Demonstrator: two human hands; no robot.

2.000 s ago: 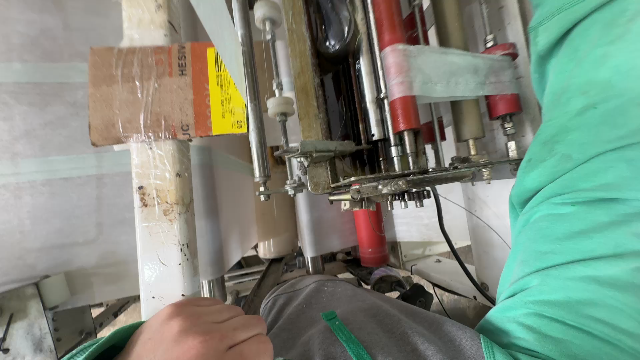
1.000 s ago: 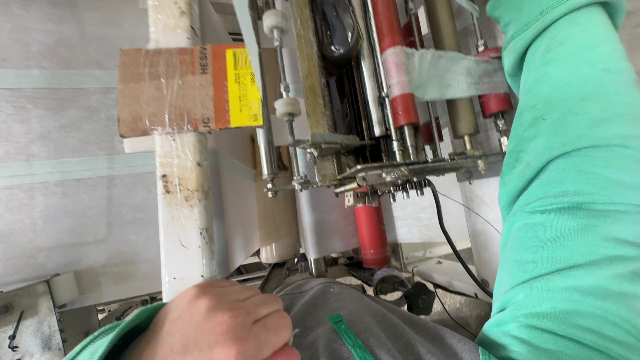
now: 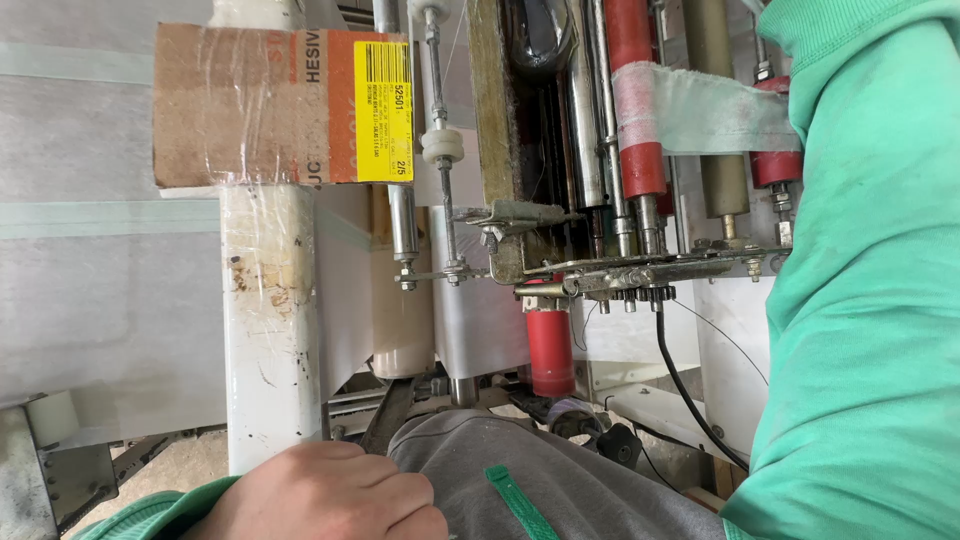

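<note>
My left hand [image 3: 326, 491] is at the bottom left, back of the hand up and fingers curled, by the lower end of a white painted machine beam [image 3: 270, 360]. What its palm touches or holds is hidden. My right arm, in a green sleeve [image 3: 870, 300], reaches up along the right side; the hand itself lies beyond the top edge. Left of that sleeve, a pale translucent strip [image 3: 712, 109] runs from a red roller [image 3: 634, 45] to a shorter red roller [image 3: 776, 169]. A cardboard piece [image 3: 225, 105] with a yellow label is wrapped onto the beam under clear film.
Metal rods and a gear cluster [image 3: 656, 295] sit on a bracket plate in the middle. Below hangs another red roller [image 3: 551, 352]. A black cable [image 3: 675, 390] curves down at the right. Wide whitish web material [image 3: 112, 300] spans the left. A black knob [image 3: 619, 444] is low down.
My right sleeve has shifted up and left, and its cuff has come into view at the top. My left hand stays low near the beam.
</note>
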